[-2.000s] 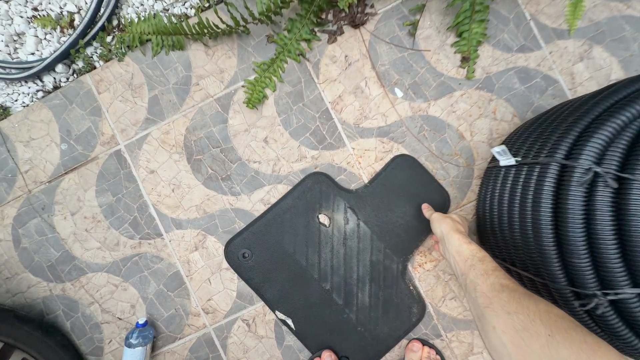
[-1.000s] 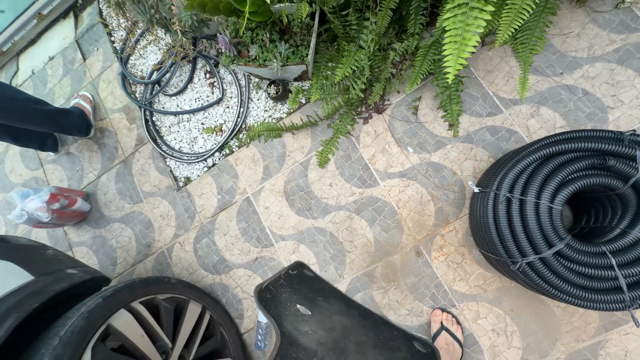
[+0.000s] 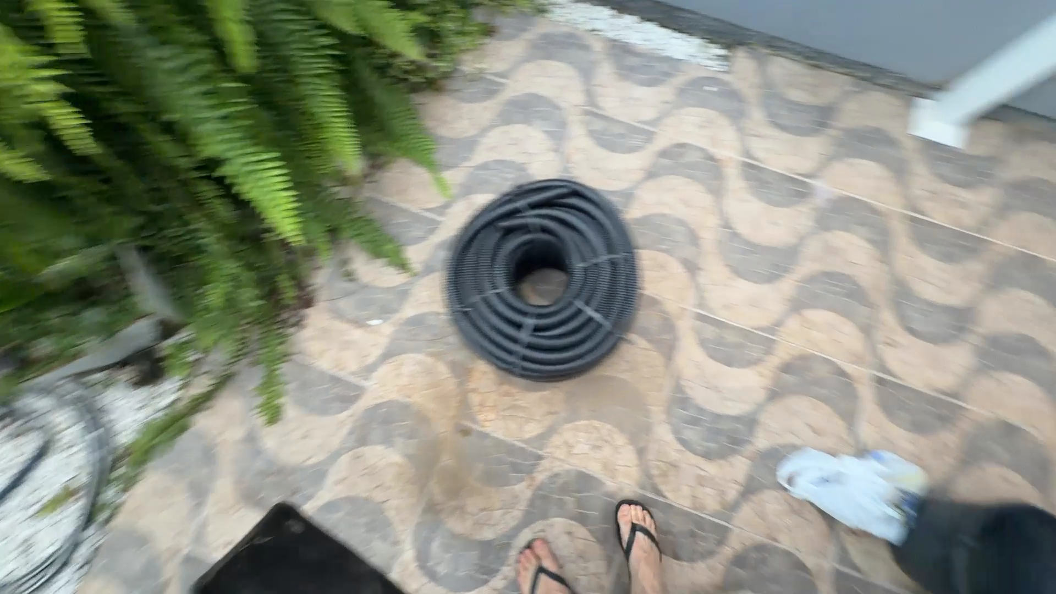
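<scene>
Neither of my hands shows in the head view now. A black car floor mat (image 3: 289, 557) reaches in from the bottom edge, left of my feet, with most of it cut off; whether a hand holds it cannot be seen. Beyond my feet, a coil of black corrugated conduit (image 3: 487, 330), bound with ties, lies flat on the patterned floor. My two feet in black flip-flops (image 3: 637, 532) stand at the bottom.
Green ferns (image 3: 223, 140) hang over the floor at the left. A garden hose (image 3: 97, 470) lies on white pebbles below them. At the lower right are a white plastic bag (image 3: 854, 491) and a dark rounded object (image 3: 982, 544). A white post (image 3: 940, 120) stands upper right.
Two seconds ago a hand gripped the mat at its right side; no hand shows now. The view has swung right, bringing the coil to the middle and the bag into sight.
</scene>
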